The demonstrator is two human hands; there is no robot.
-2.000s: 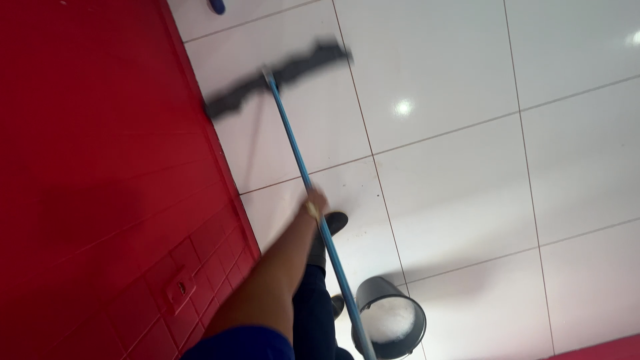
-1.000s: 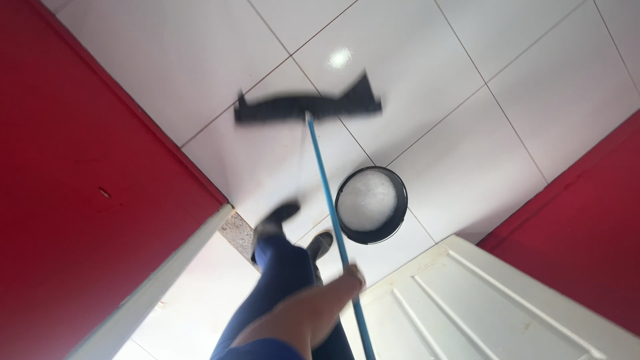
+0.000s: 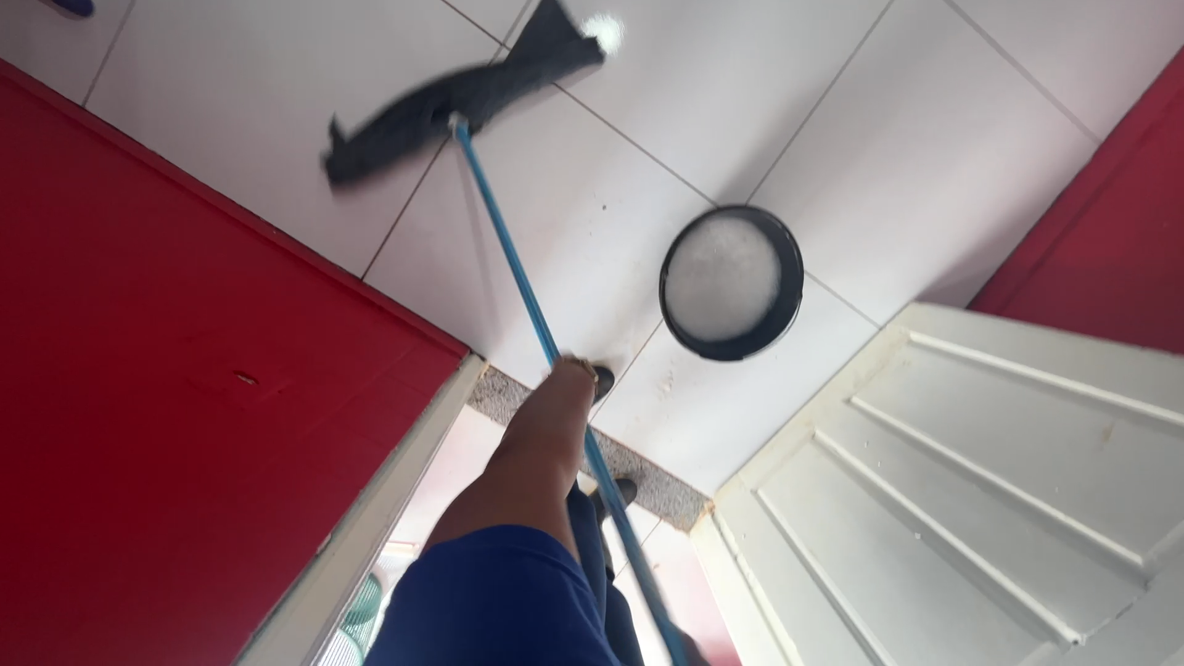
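Note:
My left hand (image 3: 572, 372) grips the blue pole (image 3: 513, 254) of a floor squeegee or mop partway down its length. A dark cloth (image 3: 462, 97) is draped over the head, lying on the white tiles at upper left, one corner spread out. At the bottom edge, my right hand (image 3: 692, 649) is only partly visible and blurred, at the upper part of the pole. Right of the pole stands a black bucket (image 3: 793, 287) with whitish, foamy contents. My shoes show beside the pole, partly hidden by my left arm in its blue sleeve.
A red wall (image 3: 203, 370) meets the floor at left, ending at a pale door frame (image 3: 370, 518). A speckled stone threshold (image 3: 647, 476) crosses the doorway. An off-white panelled door (image 3: 943, 481) fills the lower right, with another red wall (image 3: 1101, 222) behind it.
The cloth-covered head has moved left, farther from the bucket than one second ago. My left hand stays on the pole. The view has shifted; the doorway was not visible two seconds ago.

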